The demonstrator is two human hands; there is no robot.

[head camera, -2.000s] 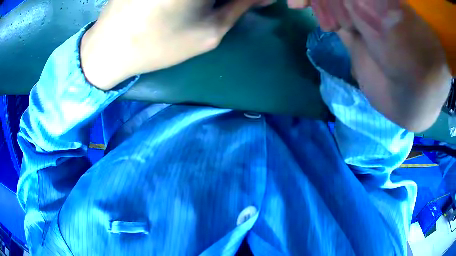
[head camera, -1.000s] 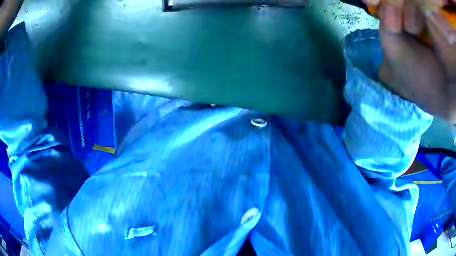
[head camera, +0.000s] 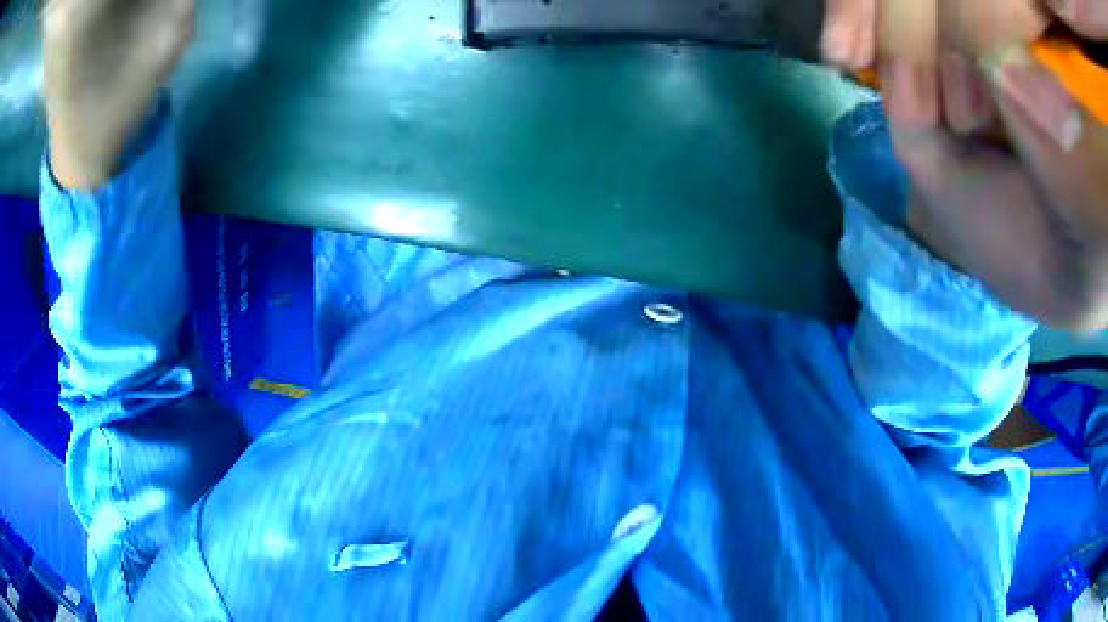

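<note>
A long black plastic housing point(head camera: 620, 22) lies on the green mat at the top middle, cut off by the top edge. My right hand point(head camera: 984, 134) is at the upper right, closed round the orange electric screwdriver point(head camera: 1074, 75), of which only parts show between the fingers. Its fingertips are at the housing's right end; whether they touch it I cannot tell. My left hand point(head camera: 116, 73) is at the upper left, away from the housing, blurred and cut off by the top edge. Its fingers are hidden.
The green mat point(head camera: 523, 158) ends in a front edge close against my light blue coat. Blue printed boxes point(head camera: 255, 298) stand below the bench at the left, and more blue boxes point(head camera: 1055, 486) are at the lower right. A dark cord point(head camera: 1069, 363) runs at the right.
My left hand left the middle for the left side, then came slightly back into view. The black housing came into view at the top. My right hand moved outward with the orange screwdriver.
</note>
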